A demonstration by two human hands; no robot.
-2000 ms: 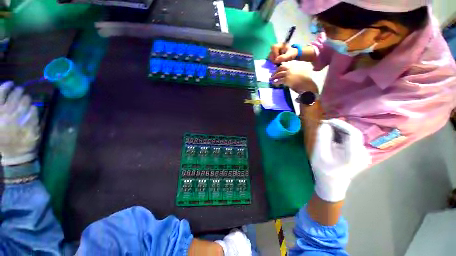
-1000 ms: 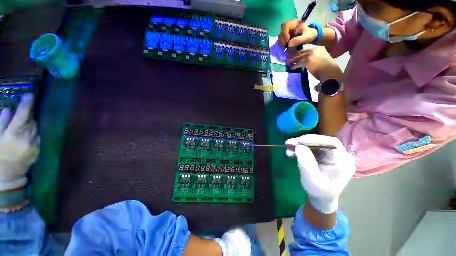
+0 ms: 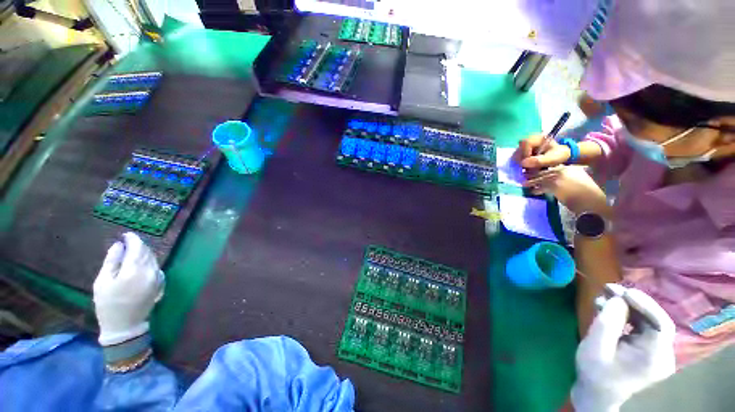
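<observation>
The display board panel (image 3: 405, 318) lies flat on the black mat, with two rows of digit displays. My right hand (image 3: 624, 350), in a white glove, holds a thin brush (image 3: 592, 282) at the right edge. The brush points up and left towards the turquoise cup (image 3: 541, 266); whether its tip is inside the cup's rim is hard to tell. My left hand is out of the picture; only my blue left sleeve (image 3: 274, 374) shows at the bottom.
Relay board panels (image 3: 415, 153) lie at the mat's far side. A person in pink writes on paper slips (image 3: 528, 217) at right. At left are another turquoise cup (image 3: 239, 149), a coworker's gloved hand (image 3: 127, 290) and a panel (image 3: 153, 191). A black tray (image 3: 330, 68) stands beyond.
My right hand has drawn the brush from the panel's upper right edge back to the cup. My left glove has left the bottom of the picture. The view has swung left and up.
</observation>
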